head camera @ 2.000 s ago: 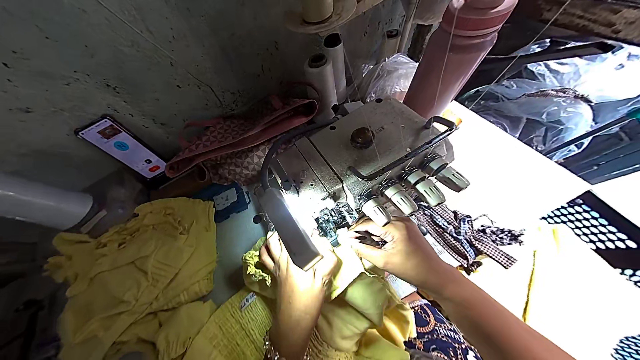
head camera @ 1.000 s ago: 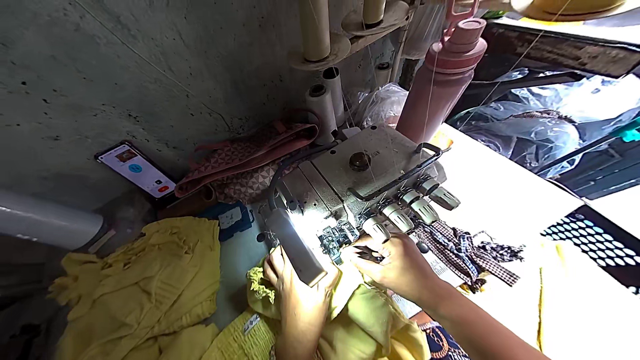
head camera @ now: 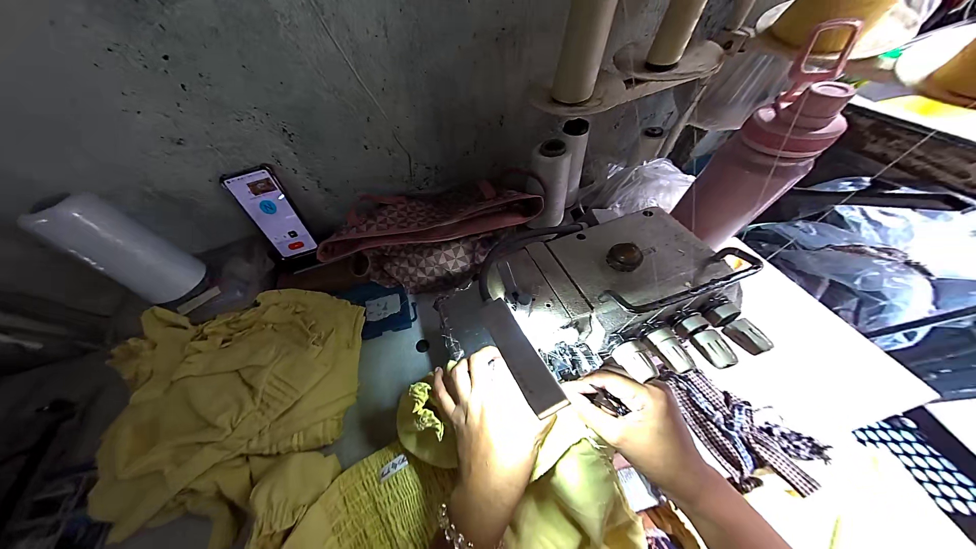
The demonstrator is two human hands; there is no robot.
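An overlock sewing machine (head camera: pixel 610 267) with tension dials along its front stands on the white table, its needle area brightly lit. My left hand (head camera: pixel 492 412) lies on yellow fabric (head camera: pixel 427 442) left of the machine's flat metal arm; its fingertips are partly hidden. Small dark thread snips (head camera: pixel 606 399) are held in my right hand (head camera: pixel 640 423), which is at the yellow fabric just in front of the needle area. Gathered, elasticated yellow cloth with a small label hangs below my left hand. Another yellow garment (head camera: pixel 252 404) is heaped at the left.
Behind the machine are a patterned bag (head camera: pixel 435 252), thread cones (head camera: pixel 550 179) and a pink bottle (head camera: pixel 762 152). A phone (head camera: pixel 271 213) leans against the wall, near a roll of plastic (head camera: pixel 114 244). Checkered fabric strips (head camera: pixel 732 427) lie right of my right hand.
The view has shifted, showing more of the wall and thread stand. Both hands remain at the yellow fabric by the machine, with the snips still in my right hand.
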